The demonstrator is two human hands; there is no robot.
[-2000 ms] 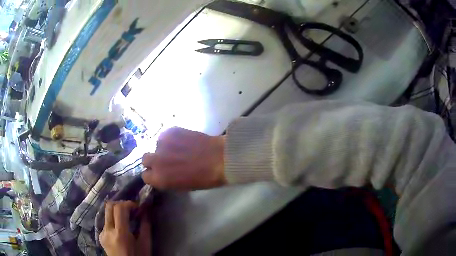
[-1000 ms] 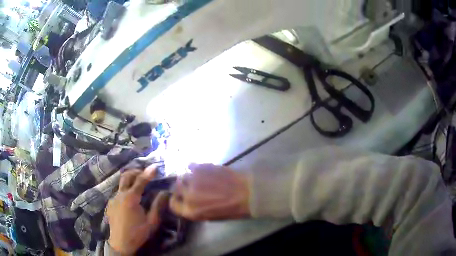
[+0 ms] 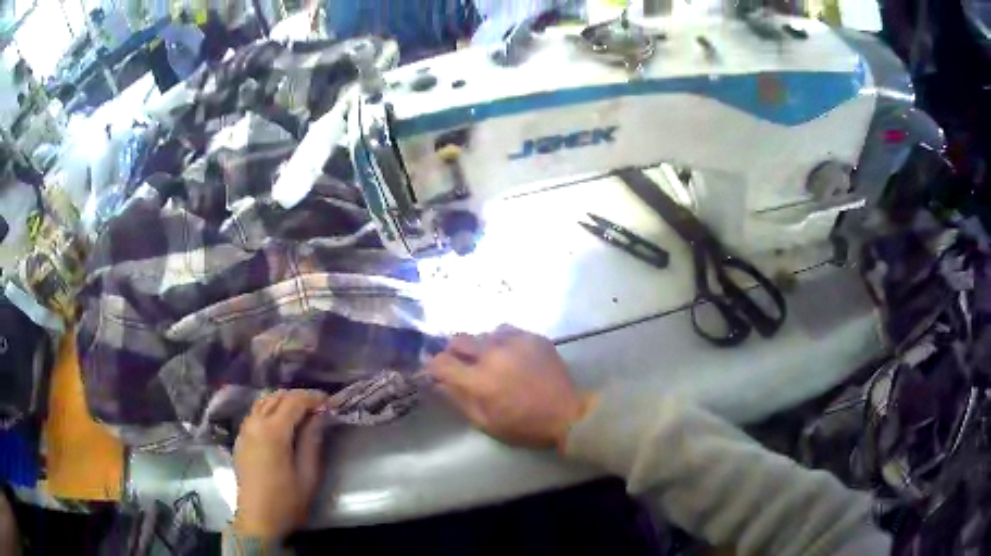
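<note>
The plaid fabric point(image 3: 250, 315), dark purple-grey and white, lies bunched left of the needle area and reaches to the front edge of the bed. My left hand point(image 3: 279, 451) pinches its near edge at the bottom left. My right hand point(image 3: 511, 386) holds the fabric's edge at its fingertips, in front of the needle. A folded, crumpled strip of the plaid point(image 3: 375, 399) runs between my hands. The white sewing machine head point(image 3: 652, 119) with "JACK" lettering stands behind. Bright glare hides the presser foot and needle.
Black thread snips point(image 3: 625, 239) and large black shears point(image 3: 726, 282) lie on the machine bed. A white strip point(image 3: 315, 152) lies on the plaid at the back left. More plaid pieces point(image 3: 924, 369) are heaped at the right edge. Something orange point(image 3: 82, 424) shows at the far left.
The view has swung, showing more of the machine and plaid heap. My hands have moved apart, with the plaid strip now visible between them, and they are farther from the needle glare.
</note>
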